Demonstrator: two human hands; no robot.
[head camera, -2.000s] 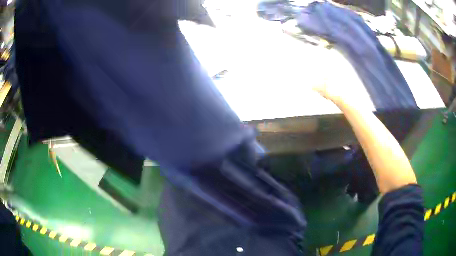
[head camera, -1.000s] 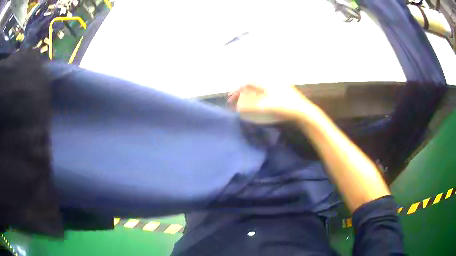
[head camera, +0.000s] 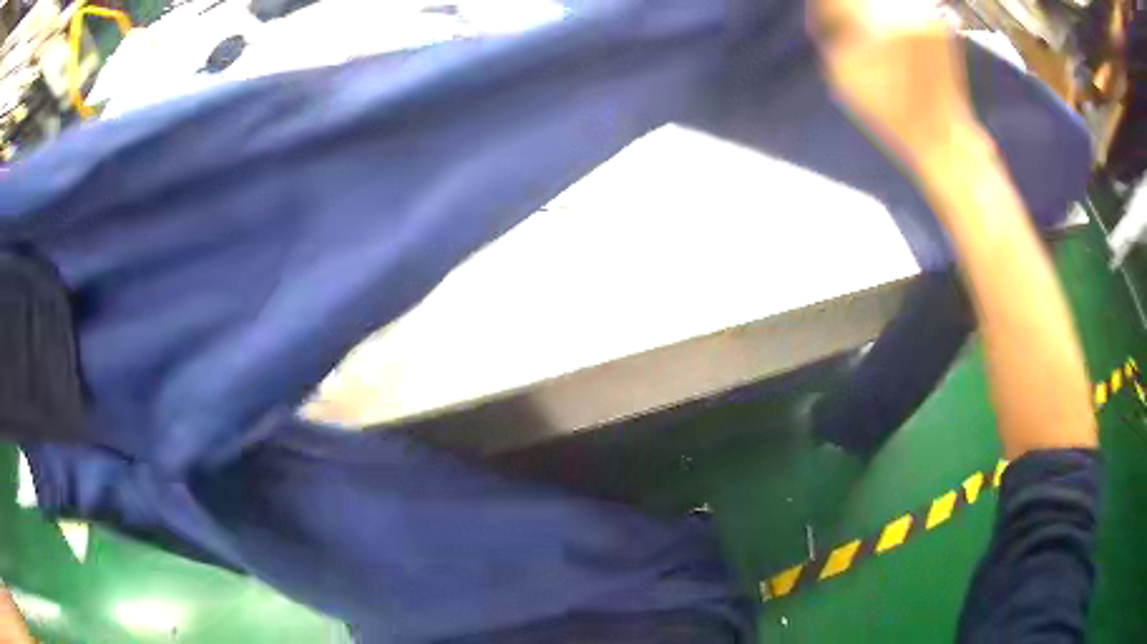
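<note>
The navy trousers (head camera: 415, 201) stretch in a wide band from the left edge to the upper right. Another length of them (head camera: 478, 535) hangs in front of me below the table's front edge. A black flap (head camera: 35, 346) shows at their left end. My right hand (head camera: 891, 76), blurred at the top right, is closed on the raised cloth; its fingertips are partly hidden. My left hand is not visible; only a sliver of skin shows at the lower left edge.
The white-topped table (head camera: 667, 264) lies beneath the trousers, its front edge running diagonally. A second navy piece (head camera: 1025, 151) drapes at the right end. Dark items (head camera: 227, 53) lie at the back left. Yellow-black tape (head camera: 893, 535) crosses the green floor.
My right hand has moved up and right, far over the table. The trousers now spread across the table instead of hanging mainly at the left and over my lap.
</note>
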